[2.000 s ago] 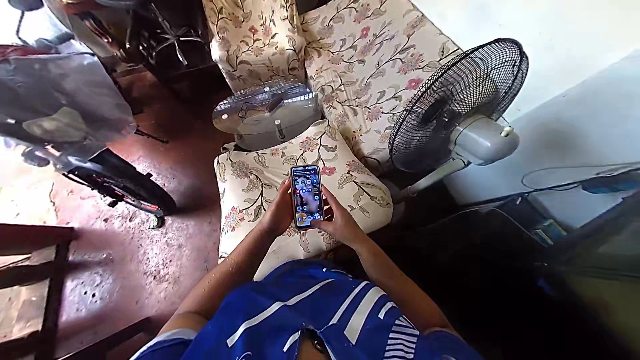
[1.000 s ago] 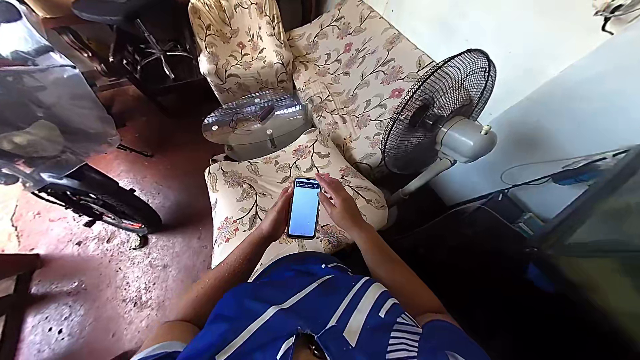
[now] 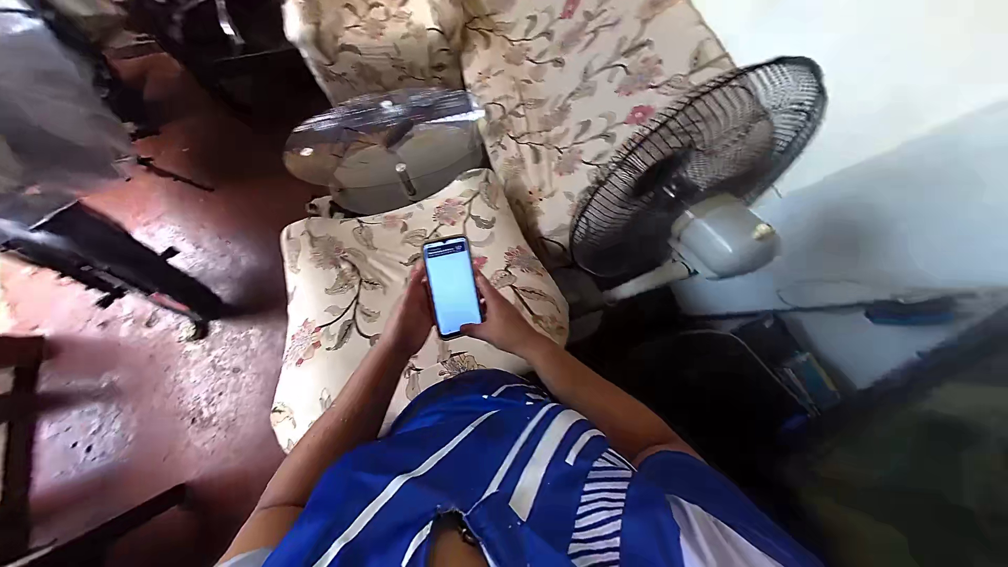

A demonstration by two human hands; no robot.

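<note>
A smartphone (image 3: 452, 287) with a mostly blank, pale blue lit screen is held upright in front of my chest, above a floral-covered seat cushion (image 3: 331, 268). My left hand (image 3: 411, 311) wraps the phone's left edge. On the other side, my right hand (image 3: 498, 315) grips the lower right edge, its thumb over the bottom of the screen. The fingers behind the phone are hidden.
A pedestal fan (image 3: 701, 169) stands to the right of the floral seat. Behind the cushion is a glossy oval object (image 3: 386, 150). A wheel (image 3: 134, 260) is at left on the red floor (image 3: 236, 378); a white wall (image 3: 890, 94) rises at right.
Two seconds ago the phone screen showed colourful content; it turned pale blue by one second ago. My right hand has moved from the phone's upper right side down to its lower right.
</note>
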